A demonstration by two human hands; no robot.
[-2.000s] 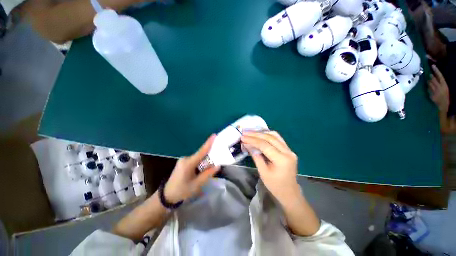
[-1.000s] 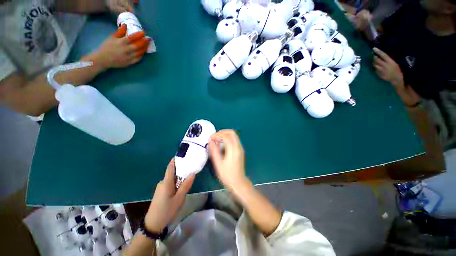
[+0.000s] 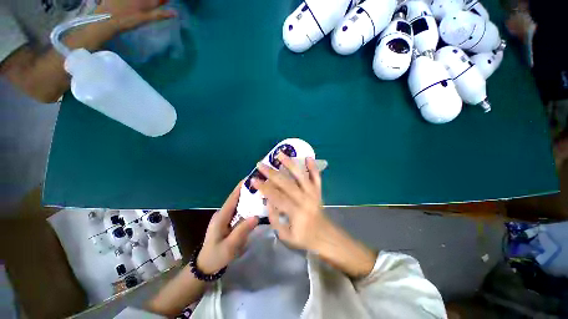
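Observation:
A white bulb-shaped camera (image 3: 300, 149) is held just above the near edge of the green table, its black lens faces up and its rounded end pointing away to the right. My left hand (image 3: 225, 240) is closed around its narrow base end. My right hand (image 3: 298, 202) lies over the camera's face, fingers spread across the lens areas. A small whitish tip of cloth (image 3: 321, 164) shows beside my right fingers; the rest is hidden by the hand.
A wash bottle (image 3: 121, 93) lies at the left of the green table (image 3: 224, 87). A camera pile (image 3: 436, 90) is at the back right. A carton (image 3: 73, 252) with rows of cameras is at the lower left. Another worker's arm (image 3: 37, 71) is at the upper left, another person at the right edge.
My right hand has moved from beside the camera onto its face. The camera is tilted further right. The neighbour's hand is blurred and no camera shows in it now. The view has shifted.

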